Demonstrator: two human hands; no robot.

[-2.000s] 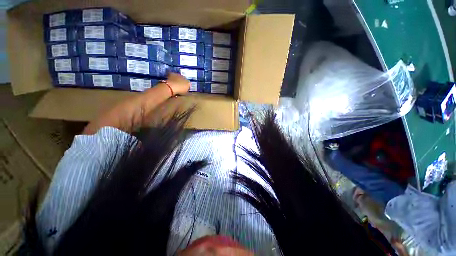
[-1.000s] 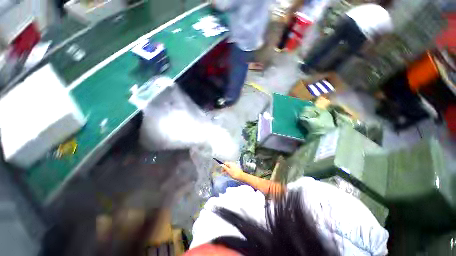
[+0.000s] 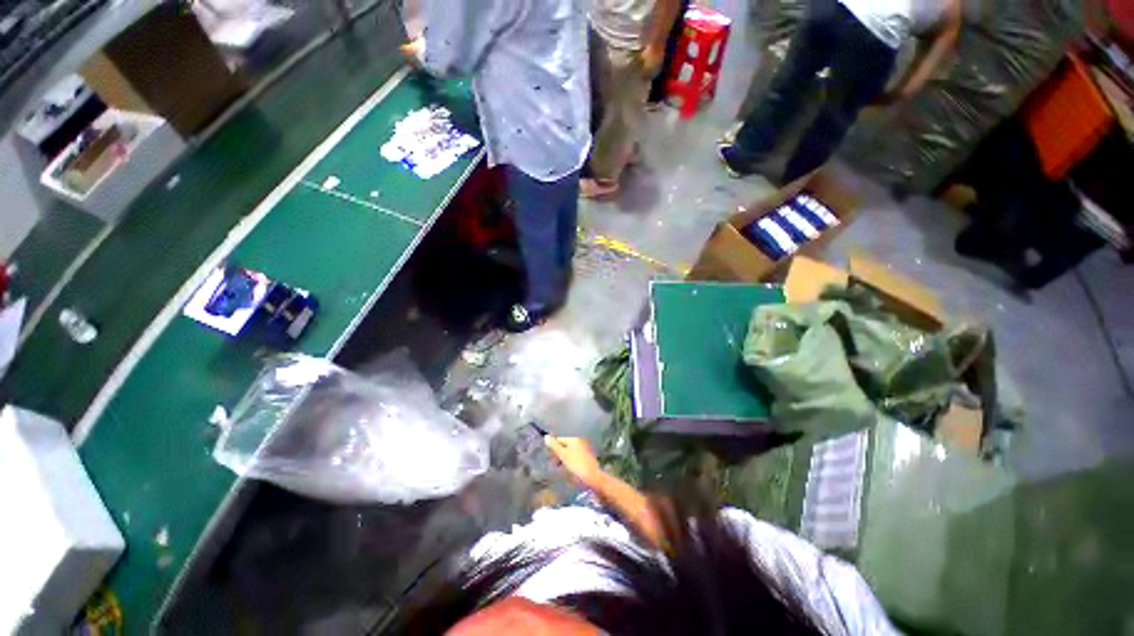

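Note:
My right hand [image 3: 575, 460] is low in the middle of the view, closed around a thin dark stick-like tool [image 3: 539, 431]; I cannot tell if it is a cutter or a pen. My left hand is not in view. Dark blue retail boxes [image 3: 292, 311] stand on the green bench [image 3: 361, 236], beside a blue and white box or print [image 3: 233, 296]. A crumpled clear plastic bag [image 3: 361, 441] hangs over the bench edge, left of my hand.
A coworker [image 3: 529, 112] stands by the bench near white scraps [image 3: 427, 140]; others stand behind. An open carton [image 3: 734, 255] with blue boxes, a green-topped stand [image 3: 715, 348] and a green sack [image 3: 808, 367] lie right. A white block [image 3: 44, 522] is left.
My view has turned from the carton of blue boxes toward the bench and floor. My left hand, earlier on those boxes, has left the view; my right hand with the tool has appeared.

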